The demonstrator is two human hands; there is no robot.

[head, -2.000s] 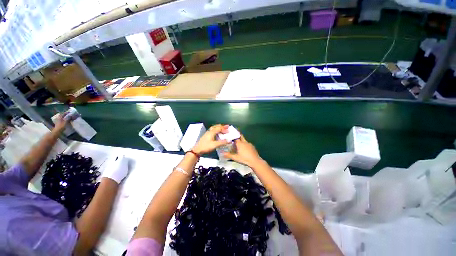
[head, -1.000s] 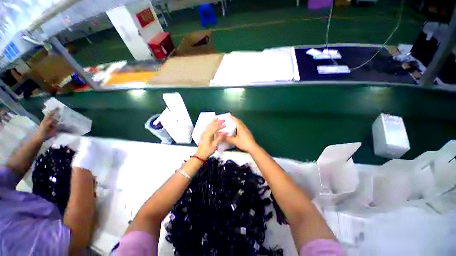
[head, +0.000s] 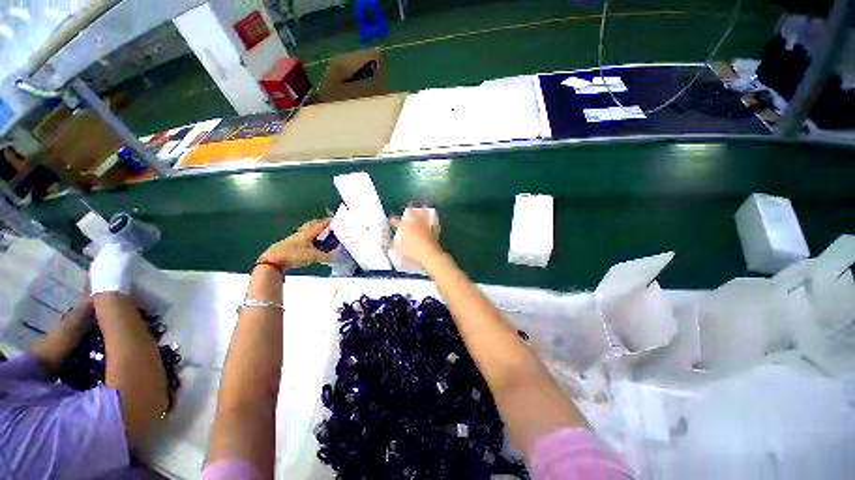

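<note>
My left hand is at the left of the open carton with the raised flap. Its fingers hold the dark-topped bagged product, whose lower part is partly hidden. My right hand is closed on a white carton just right of the open one; its fingertips are hard to see. The heap of black cables lies on the white bench between my forearms.
The green conveyor belt runs beyond the bench. It carries a white carton and another further right. Empty cartons stand at the right end. A neighbouring person's white-gloved hand and a grey-white cylinder are at left.
The carton that was between my hands now stands on the belt to the right. My left hand has moved left to the bagged product. My right hand is on another carton.
</note>
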